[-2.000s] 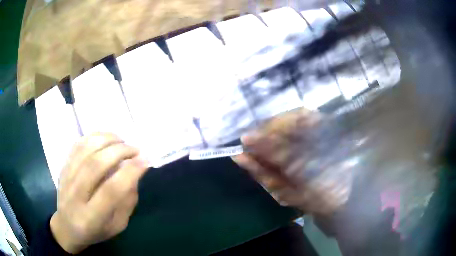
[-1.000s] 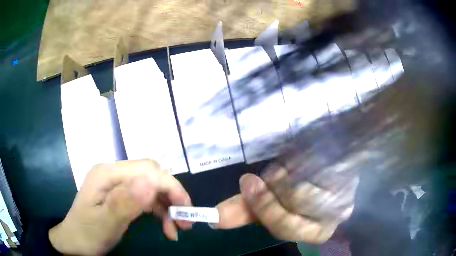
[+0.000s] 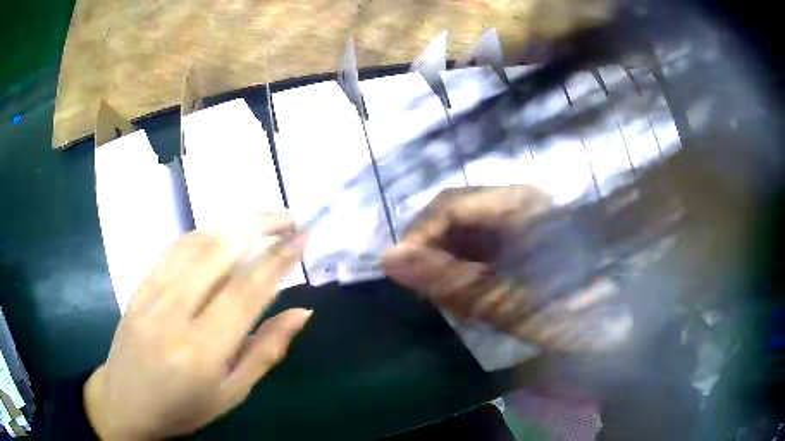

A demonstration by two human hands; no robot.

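Observation:
Several white boxes (image 3: 323, 146) lie side by side in a row across the view, with flaps standing up at their far ends. A small white label (image 3: 361, 272) is at the near edge of one box, held at my right fingertips. My right hand (image 3: 482, 258) is blurred, thumb and finger closed on the label's right end. A pale sheet (image 3: 495, 343) hangs below my right hand; its print cannot be made out. My left hand (image 3: 202, 319) lies over the near ends of the boxes to the left, fingers and thumb apart, holding nothing visible.
A tan-brown board (image 3: 215, 52) lies behind the row. The dark green table (image 3: 361, 362) shows in front. White and brown items (image 3: 12, 379) stand at the lower left edge. A blue scrap (image 3: 16, 120) lies at the left. A blurred smear covers the right side.
One second ago both hands held the label in front of the boxes. My left hand has let go and opened over the boxes; my right hand has moved the label up to a box's edge.

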